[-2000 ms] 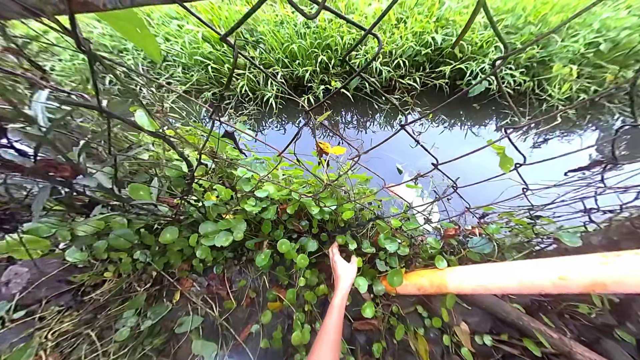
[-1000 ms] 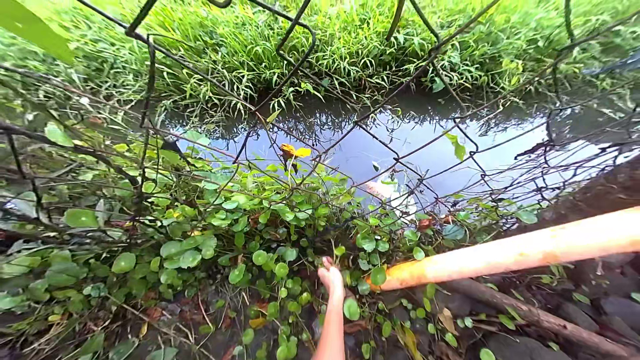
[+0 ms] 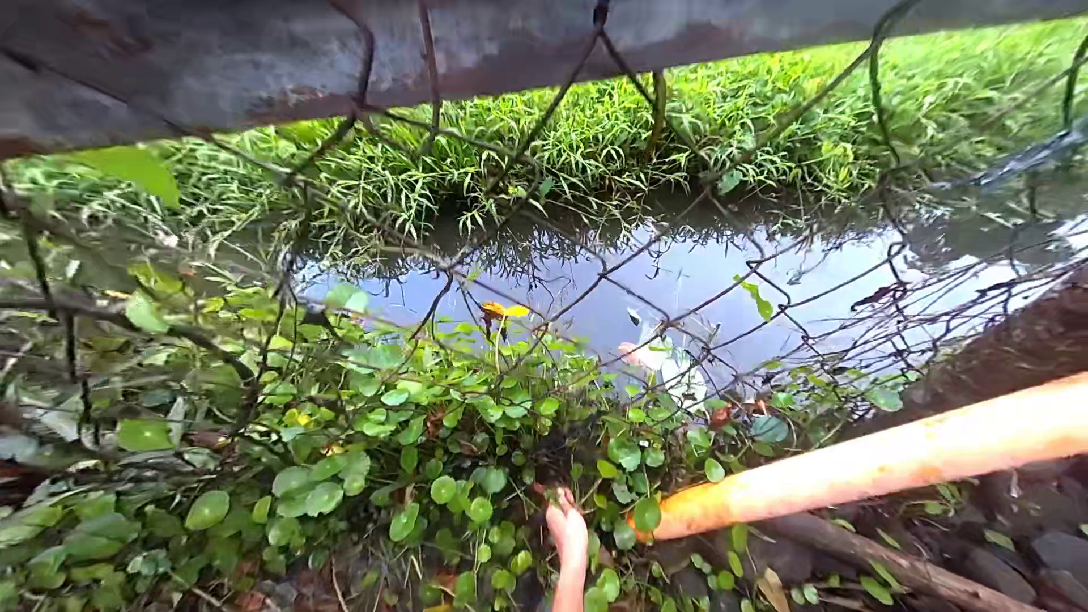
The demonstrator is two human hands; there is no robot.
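My right hand [image 3: 568, 525] reaches up from the bottom edge, right of the middle, into low round-leaved plants [image 3: 480, 510]. Its fingers are drawn together at the stems, with bits of green and brown at the fingertips; leaves partly hide the grip. Just above the fingers lies a dark gap in the foliage. An orange, sunlit pipe or pole [image 3: 850, 459] slants in from the right, its lower end among the leaves close beside my hand. My left hand is out of view.
Rusty chain-link wire [image 3: 603, 272] spans the view beneath a weathered rail [image 3: 255, 59]. Behind it, dark water [image 3: 578, 297] holds a pale object [image 3: 676, 365], and grass [image 3: 527, 144] lines the far bank. A branch [image 3: 901, 561] and stones [image 3: 1062, 552] lie at lower right.
My hand stays low among the round leaves, its fingers drawn closer together than in the earliest frame. The view has shifted, bringing the rail across the top.
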